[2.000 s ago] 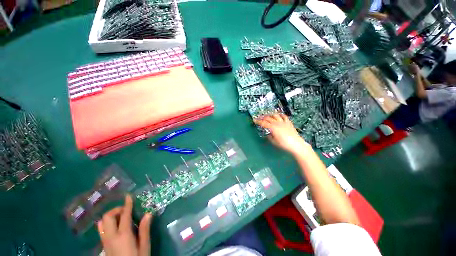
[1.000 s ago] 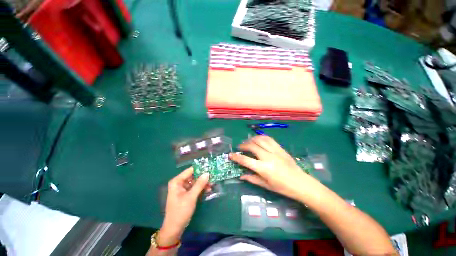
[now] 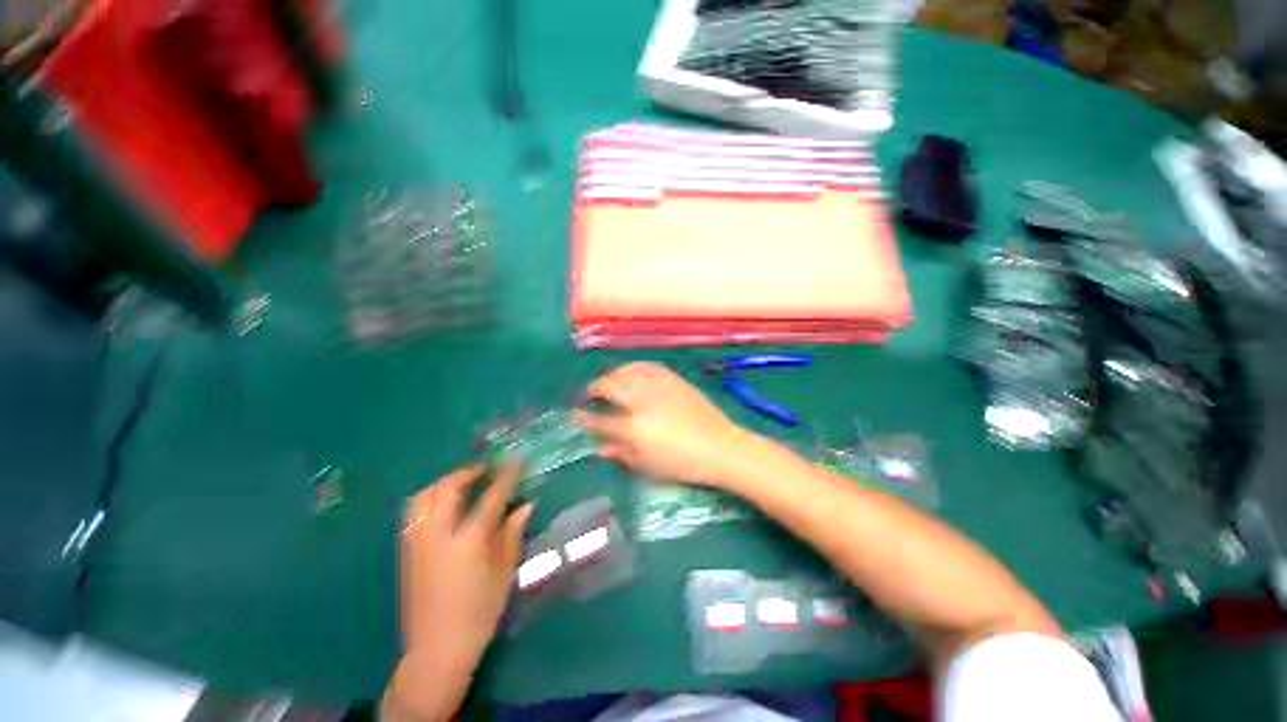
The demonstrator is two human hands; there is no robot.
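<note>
The frame is blurred. A green circuit board panel (image 3: 546,440) lies between my hands, left of the middle. My right hand (image 3: 652,423) has its fingers on the panel's right end. My left hand (image 3: 466,543) is at its left end, with thumb and fingers at the edge; whether it grips is unclear. A clear strip with white labels (image 3: 565,553) lies just right of my left hand. More boards (image 3: 685,511) lie under my right wrist, and another clear strip (image 3: 748,616) lies nearer me. The blue-handled cutters (image 3: 762,388) lie open on the bench.
Stacked orange label sheets (image 3: 741,261) lie behind the cutters, with a black case (image 3: 939,188) beside them. A white box of boards (image 3: 678,88) stands at the back. A board pile (image 3: 1157,395) is at right, a board cluster (image 3: 419,264) at left. A red object (image 3: 184,127) is upper left.
Both hands and the panel have moved left; my right hand also moved slightly back. The labelled clear strip beside my left hand now shows more fully.
</note>
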